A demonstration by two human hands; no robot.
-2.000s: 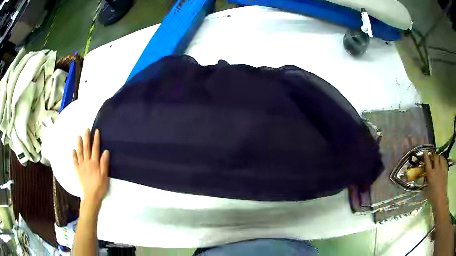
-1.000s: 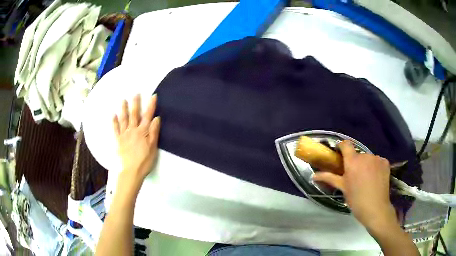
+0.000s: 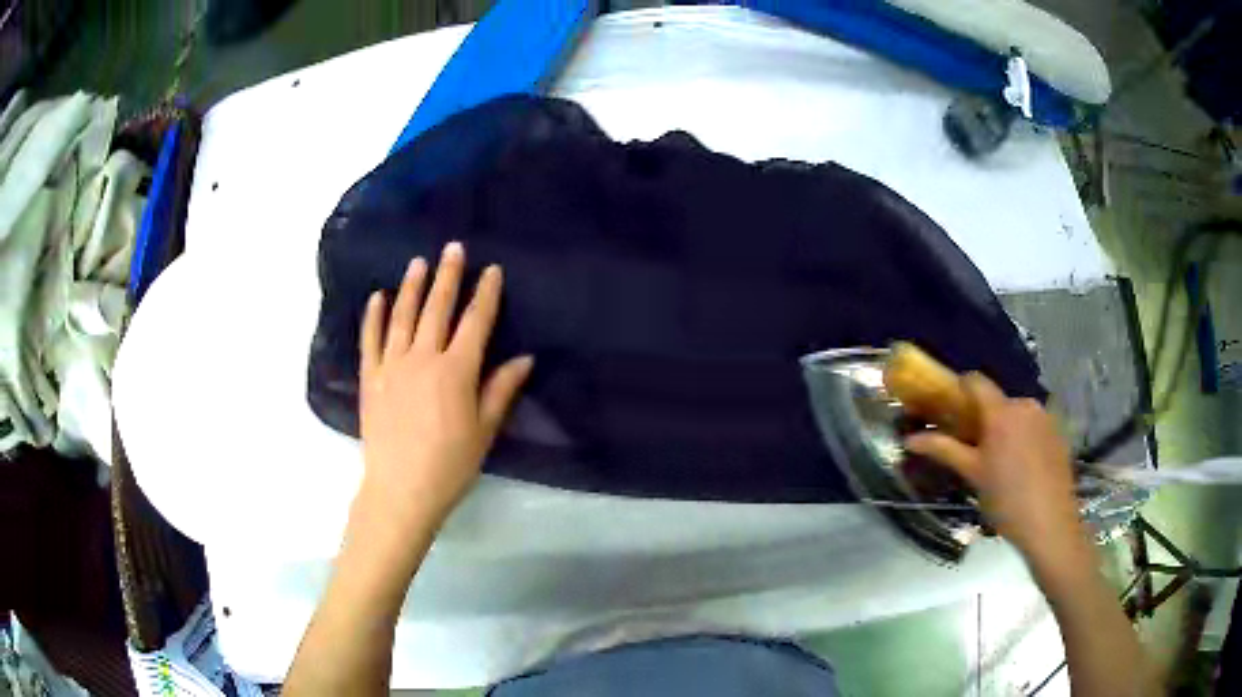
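A dark purple, near-black garment (image 3: 654,272) lies spread over the white pressing board (image 3: 177,395), with a gathered upper edge. My left hand (image 3: 436,375) lies on the garment's left part, palm down, fingers apart, holding nothing. My right hand (image 3: 1015,456) is closed around the tan handle (image 3: 933,388) of the steam iron (image 3: 872,409). The silver iron is over the garment's lower right part, its tip pointing up and left, and looks slightly blurred. Whether its whole plate touches the cloth cannot be told.
Cream cloth (image 3: 61,259) lies in a basket at the left. A blue bar (image 3: 497,61) crosses the board's far side, and a padded sleeve board (image 3: 1035,41) is at the far right. The grey iron rest (image 3: 1083,354) is right of the garment. A pale hose (image 3: 1192,471) trails right.
My right hand took the iron from the grey rest onto the garment's right part. My left hand moved from the garment's left edge onto the cloth. The garment's left end looks shifted and slightly folded.
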